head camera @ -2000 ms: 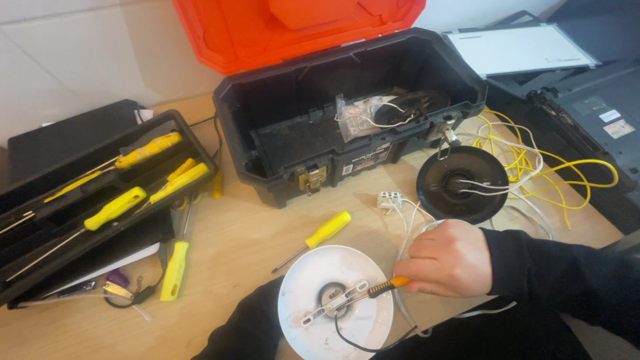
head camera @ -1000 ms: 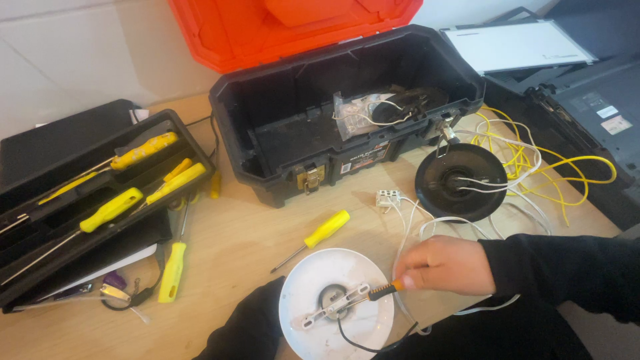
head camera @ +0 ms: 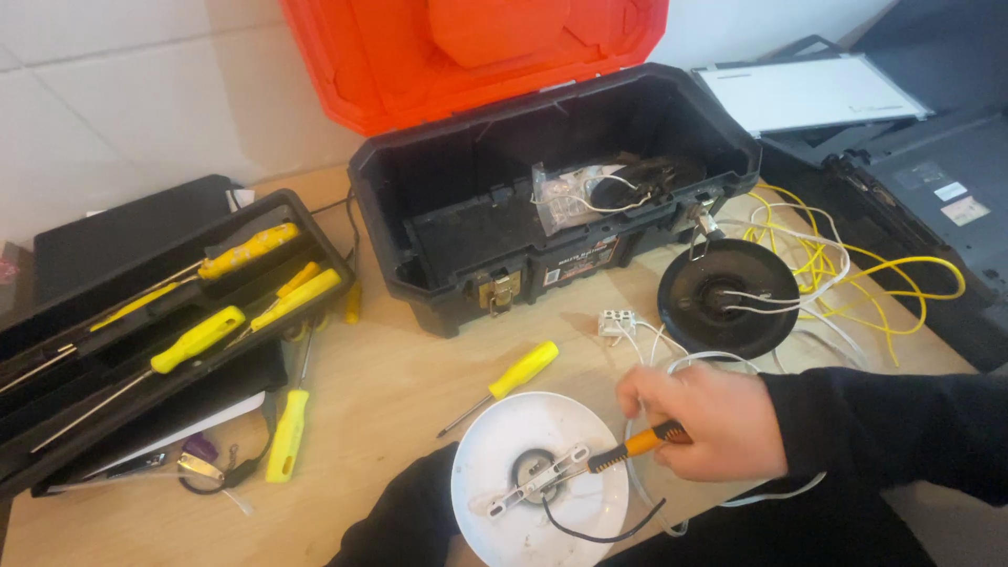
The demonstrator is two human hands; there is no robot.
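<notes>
My right hand (head camera: 713,425) holds an orange-and-black screwdriver (head camera: 636,446), its shaft reaching the slotted metal mounting bar (head camera: 524,490) across a round white lamp base (head camera: 567,425). A black wire (head camera: 579,536) curves out of the base's centre. My left hand is hidden under the base; only its dark sleeve and a bit of skin show. Beyond the base lies a yellow-handled screwdriver (head camera: 525,370). A white terminal block (head camera: 617,323) with white wires sits near a round black lamp base (head camera: 756,323).
An open black toolbox (head camera: 441,315) with a red lid (head camera: 378,94) stands behind, a plastic bag (head camera: 561,201) inside. At left, a black tray (head camera: 319,228) holds yellow screwdrivers; another screwdriver (head camera: 289,433) lies beside it. Yellow cable (head camera: 929,262) coils at right, near a flat white panel (head camera: 811,90).
My right hand has shifted its grip on the orange-and-black screwdriver, and more of the handle shows than one second ago. The white lamp base stays in much the same place.
</notes>
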